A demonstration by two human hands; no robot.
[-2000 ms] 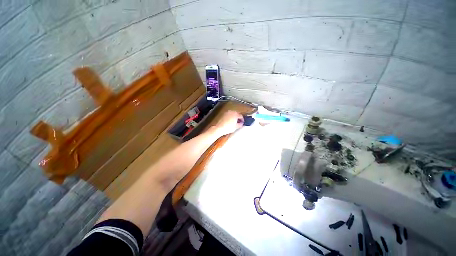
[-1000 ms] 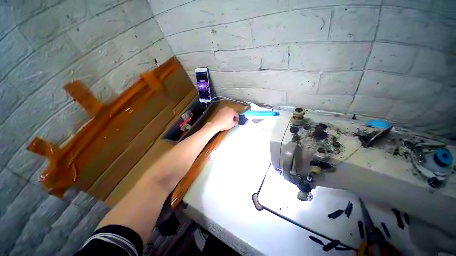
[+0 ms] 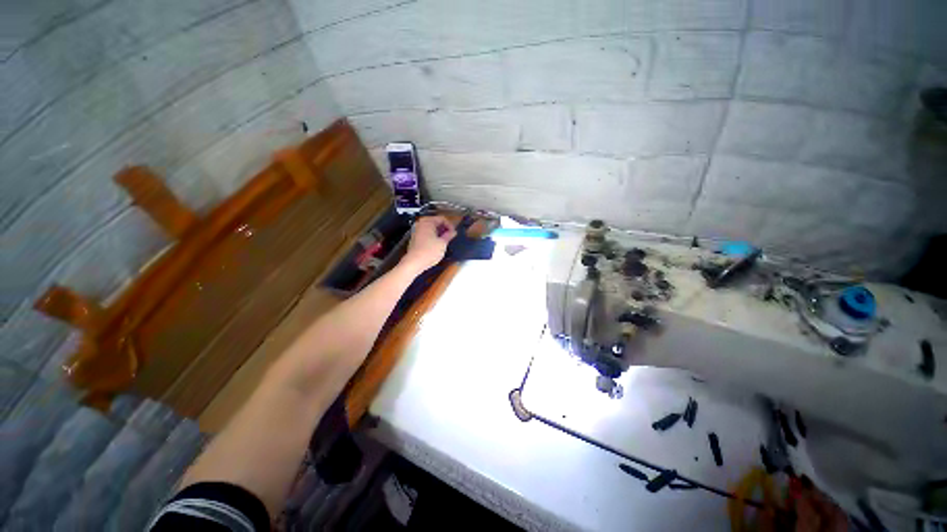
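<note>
My left hand (image 3: 426, 241) reaches to the back left of the table, fingers pinched at a dark fabric strip (image 3: 472, 248). The strip's end lies flat right of the fingers; the rest runs under my forearm along the cardboard edge, and dark fabric (image 3: 337, 457) hangs at the near left corner. Scissors with a yellow handle (image 3: 750, 501) are blurred at the lower right edge. A reddish-brown blur beside the handle may be my right hand or the other handle; I cannot tell.
The white sewing machine (image 3: 716, 312), dusted with lint, stands at right. Black trimmings (image 3: 667, 421) lie on the white table (image 3: 447, 416). A blue object (image 3: 524, 234) lies at the back. At left are a grey tray (image 3: 341, 272), a lit phone (image 3: 404, 179) and taped cardboard (image 3: 260, 260).
The view has shifted, moving the scene left. My left hand has moved left off the strip's end, and more dark fabric shows beside it. The scissors have shifted right and turned on the table.
</note>
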